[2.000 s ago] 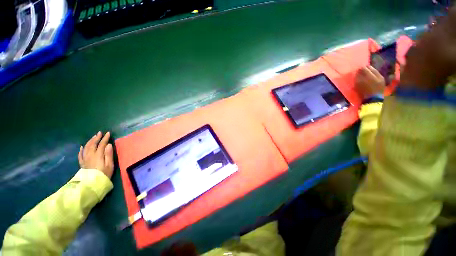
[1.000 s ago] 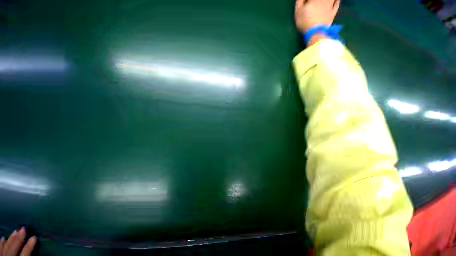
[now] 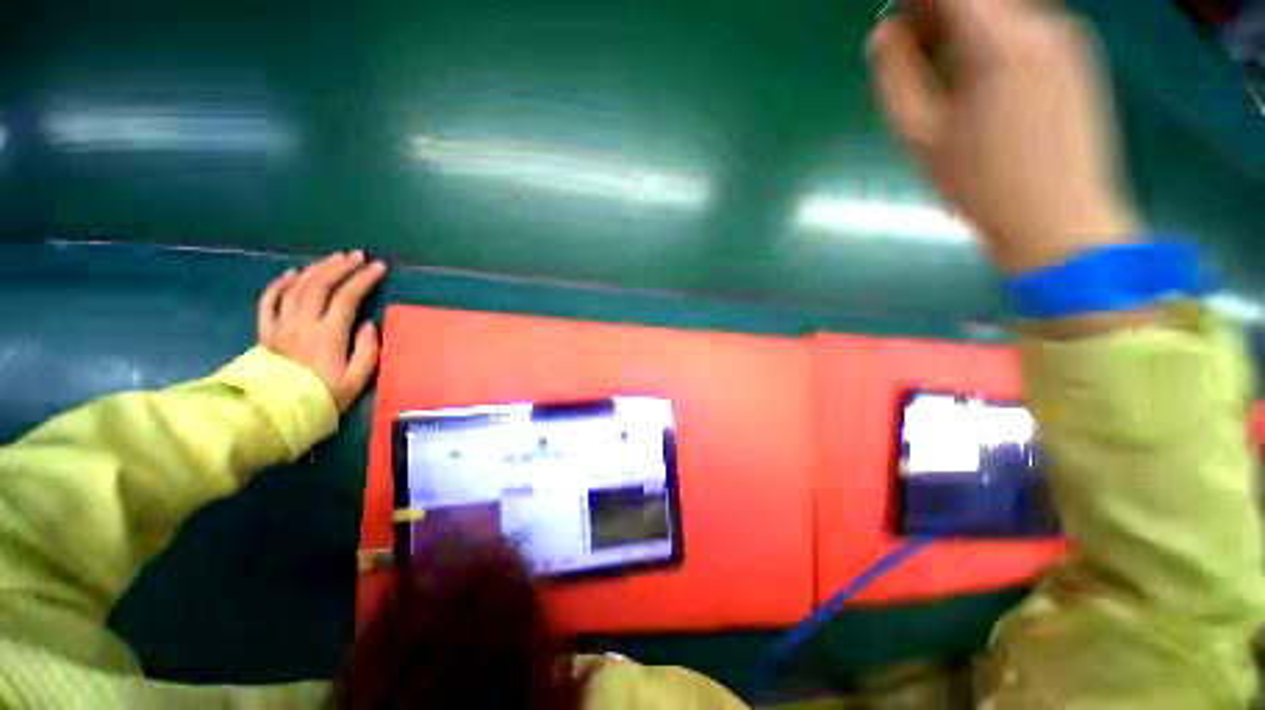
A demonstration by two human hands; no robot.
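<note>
My right hand (image 3: 1020,139) is raised large at the upper right, blurred, with a blue band at the wrist. Its fingers are bent; a dark patch shows between them, and I cannot tell whether it is a held thing. My left hand is not seen. A lit tablet (image 3: 555,479) lies on a red-orange pad (image 3: 742,472), its lower left covered by a head of dark hair. A small yellow tab (image 3: 407,515) is at its left edge. A second tablet (image 3: 971,465) lies on the adjoining pad, partly behind my sleeve.
Another person's head (image 3: 458,631) is at the bottom. A hand (image 3: 322,316), apparently theirs by its sleeve, rests flat beside the pad's upper left corner. A blue cord (image 3: 853,596) crosses the pad's lower edge. The shiny green surface (image 3: 583,83) lies beyond.
The view has swung back down from the green surface to the tablets and pads. My right arm, stretched far forward before, is now bent, with the hand nearer the camera.
</note>
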